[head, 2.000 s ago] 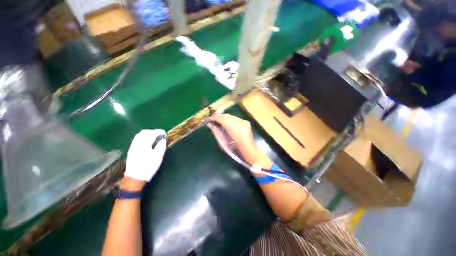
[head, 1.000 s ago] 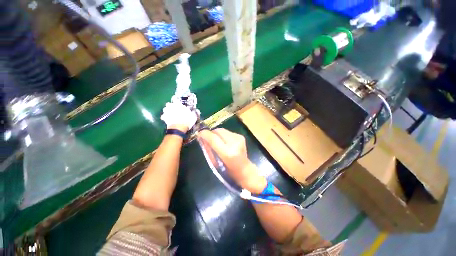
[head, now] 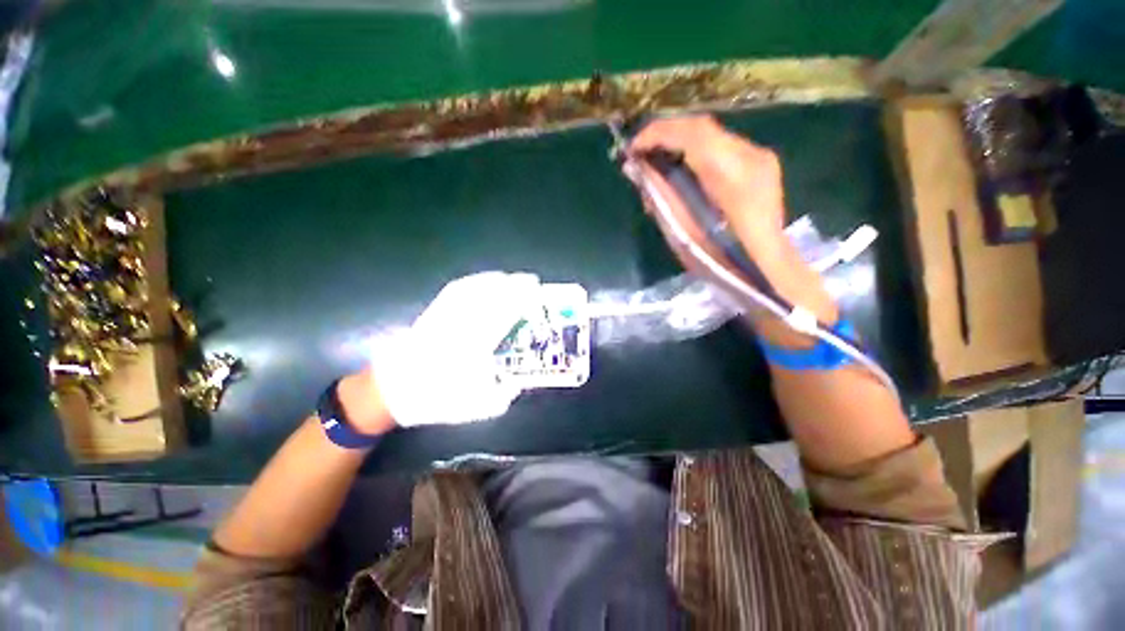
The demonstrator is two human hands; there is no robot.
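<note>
My left hand (head: 459,349), in a white glove with a dark wristband, holds a white square socket housing (head: 565,335) on the dark-green mat. The housing's open side faces up and shows a crowded inside with small metal parts. A cord in crumpled clear plastic (head: 666,311) runs from the housing to the right, passing under my right forearm. My right hand (head: 722,185), bare with a blue wrist strap, holds a black soldering iron (head: 703,203), its tip near the rail and away from the housing. A pale line runs along the iron and forearm.
A cardboard tray (head: 158,382) heaped with brass contact strips (head: 93,277) stands at the left, some strips spilling beside it. A worn rail (head: 407,133) edges the green belt (head: 333,62). A cardboard tool tray (head: 947,271) and black box (head: 1092,247) are at the right; a box is below.
My left hand has brought the housing and bagged cord from the belt onto the mat. My right hand keeps the iron near the rail. The view has turned down and left, showing the brass parts.
</note>
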